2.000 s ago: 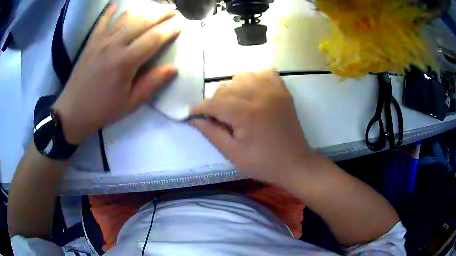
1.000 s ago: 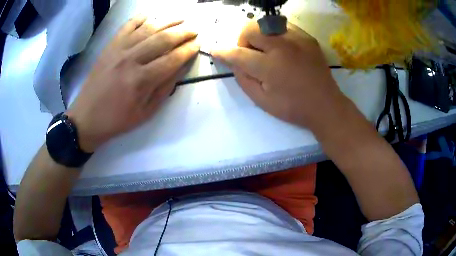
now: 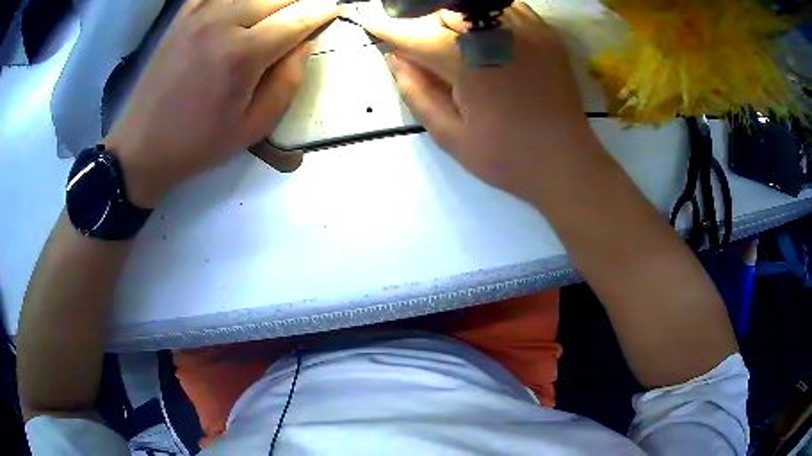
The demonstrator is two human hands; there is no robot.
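My left hand (image 3: 218, 76) lies flat at the upper left, its fingertips reaching the bright area under the lamp near the top edge. My right hand (image 3: 499, 107) lies just right of it, fingers pointing up and left, partly behind the dark machine part (image 3: 485, 44). Only a thin dark edge shows between the fingertips; glare and the hands hide any cloth there, so I cannot tell whether either hand grips it. A light grey fabric piece (image 3: 89, 76) with dark edges lies left of my left hand. The pale bed cover (image 3: 347, 102) shows between the hands.
Black-handled scissors (image 3: 703, 196) lie at the right table edge, beside a dark flat object (image 3: 766, 156). A yellow fluffy bundle (image 3: 703, 62) hangs at the upper right. A measuring tape (image 3: 356, 312) runs along the table's front edge. A brown notch (image 3: 280, 157) sits at the cover's corner.
Both hands have moved up towards the machine. The pale cloth edge once beside my right fingers has gone from the front area, and the cover's corner and brown notch now show.
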